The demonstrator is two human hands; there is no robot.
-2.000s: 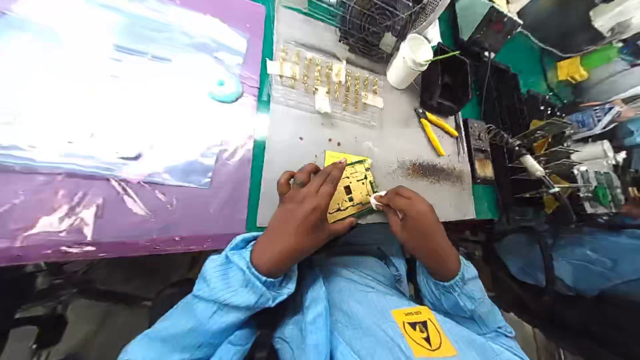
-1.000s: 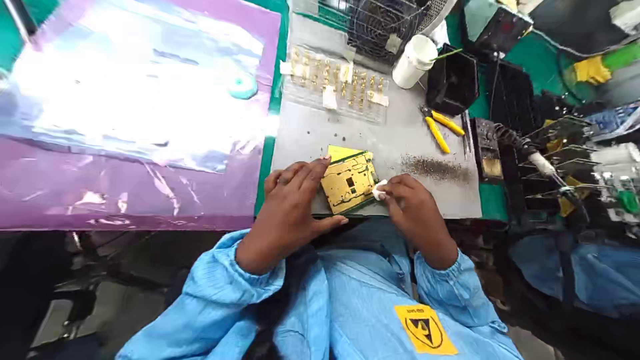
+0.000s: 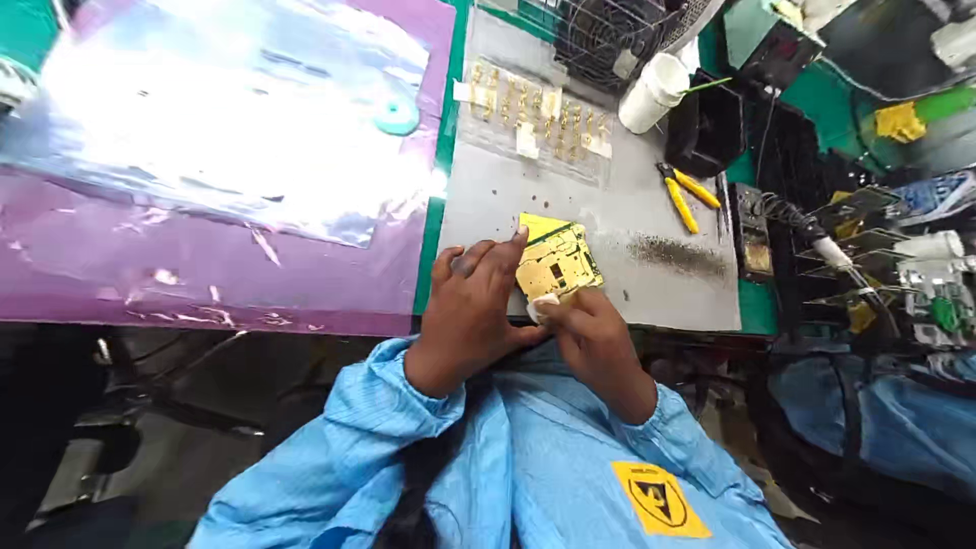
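Observation:
A gold-coloured circuit board (image 3: 563, 261) lies near the front edge of the grey mat (image 3: 473, 206), over a yellow sheet (image 3: 540, 226). My left hand (image 3: 476, 305) rests along the board's left side, fingertips at its upper left and thumb at the lower edge. Between the fingertips of my right hand (image 3: 598, 335) is a small white wipe (image 3: 540, 306), pressed on the board's lower edge. The fingers hide part of both the wipe and the board.
Yellow-handled cutters (image 3: 681, 204), a white bottle (image 3: 654, 93) and a black bin (image 3: 705, 126) stand right of a clear tray of gold-coloured parts (image 3: 534, 114). Dark specks (image 3: 679, 255) cover part of the mat. A soldering iron (image 3: 827, 245) is at the right; silver film (image 3: 229, 114) lies left.
My right hand has moved with the wipe from the board's right edge to its lower left edge. My left hand stays by the board's left side.

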